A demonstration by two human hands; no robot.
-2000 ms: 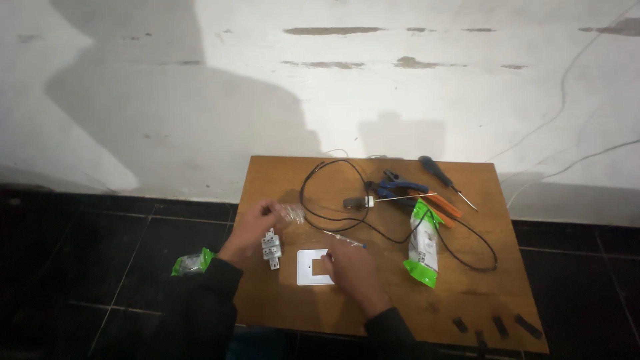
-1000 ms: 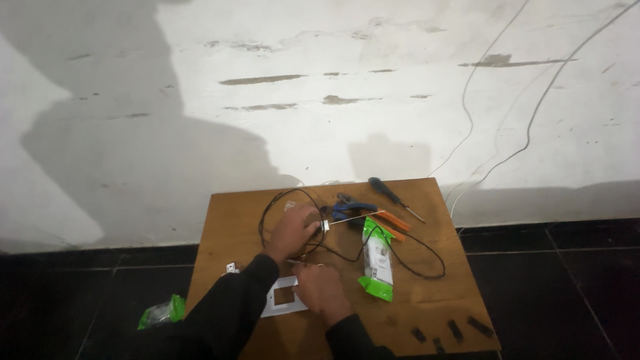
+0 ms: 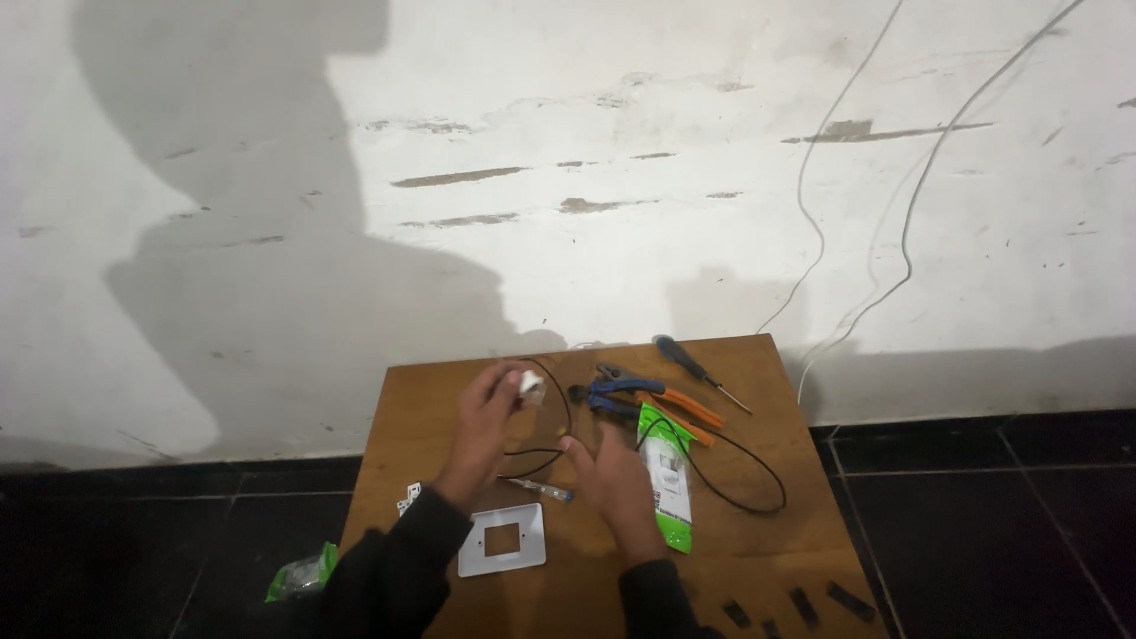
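Note:
Raised over the back left of the wooden table, my left hand (image 3: 486,413) grips a small white part (image 3: 531,383) with something clear at its lower side. My right hand (image 3: 612,484) is closed on the black cable (image 3: 561,433) near the table's middle; its fingers partly hide the grip. Below and between the hands lie a clear tester screwdriver (image 3: 546,488) and a white wall plate (image 3: 501,540) with a square opening. A pale mounting frame (image 3: 409,498) shows partly beside my left sleeve.
Pliers with blue and orange handles (image 3: 626,390), a screwdriver (image 3: 692,364) and a green-and-white packet (image 3: 666,484) lie on the table (image 3: 754,550). Several dark strips (image 3: 803,607) are near its front right. Another green packet (image 3: 303,572) lies left. Thin cables (image 3: 907,222) hang along the wall.
My left hand has lifted away from the cable area with the white part in it. My right hand has moved off the wall plate to the cable. The view has shifted.

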